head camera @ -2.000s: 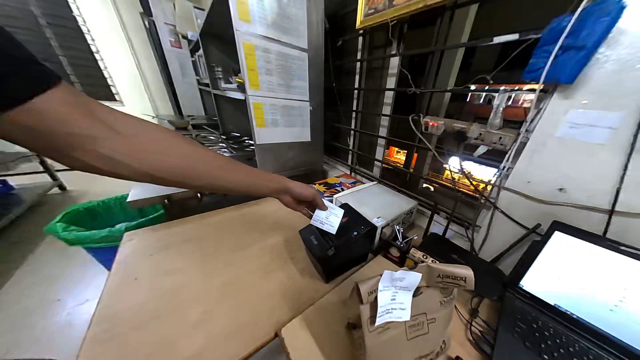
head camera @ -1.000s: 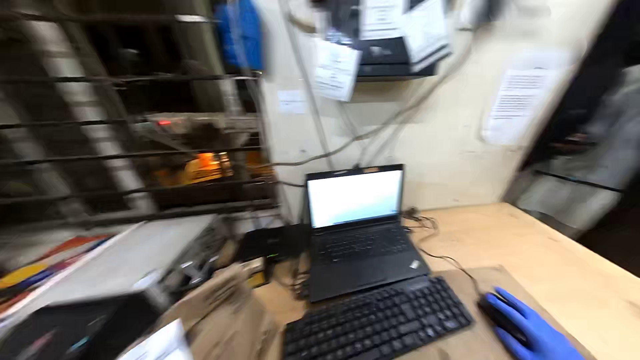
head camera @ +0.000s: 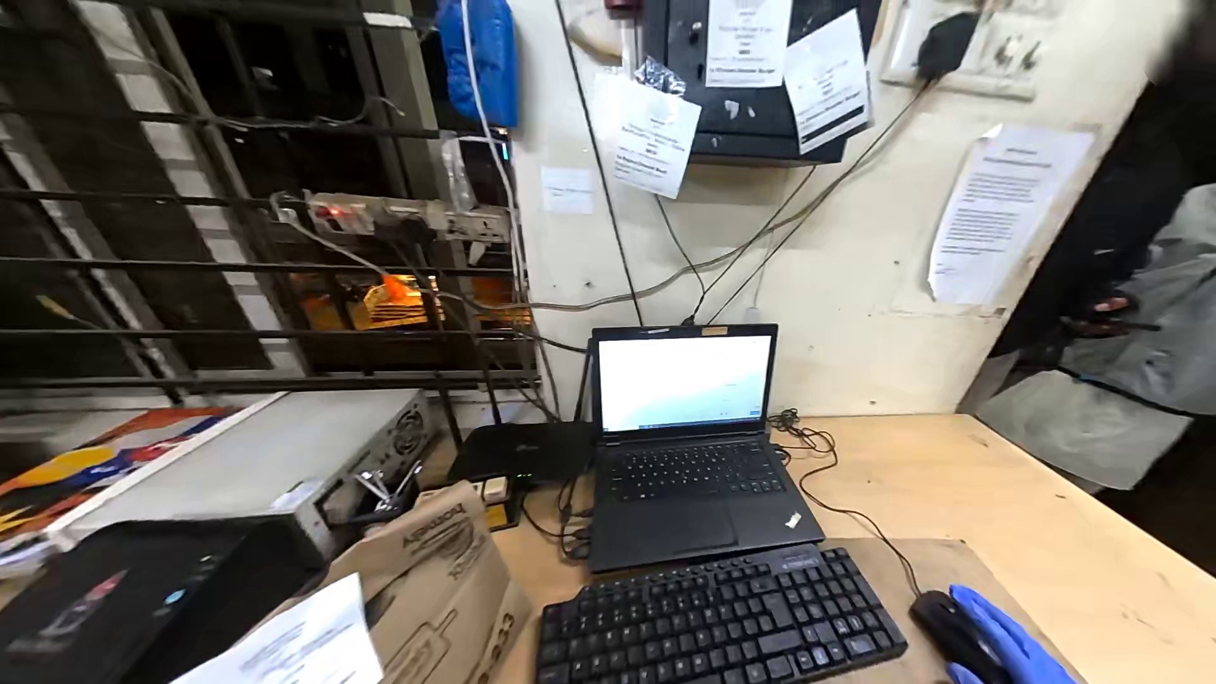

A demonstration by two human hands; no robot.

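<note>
My right hand (head camera: pixel 1021 638), in a blue glove, rests on a black computer mouse (head camera: pixel 959 629) at the lower right. Left of it lies a black keyboard (head camera: pixel 722 622), below an open laptop (head camera: pixel 698 465) whose screen is lit. A brown paper bag (head camera: pixel 451 579) stands at the lower left with a printed paper slip (head camera: pixel 304 636) on its front. Beside the bag is a black receipt printer (head camera: pixel 161 589). My left hand is out of view.
A black router (head camera: pixel 522 450) sits left of the laptop, near loose cables. A grey metal case (head camera: pixel 247 465) lies behind the printer, below a barred window. Paper slips hang from a black wall box (head camera: pixel 750 133). At right, a person (head camera: pixel 1140 313) stands beyond the table (head camera: pixel 1064 513).
The view has swung right from the printer and bag to the laptop. An arm reached to a slip at the printer two seconds ago; it is out of view now. The gloved right hand stays at the mouse.
</note>
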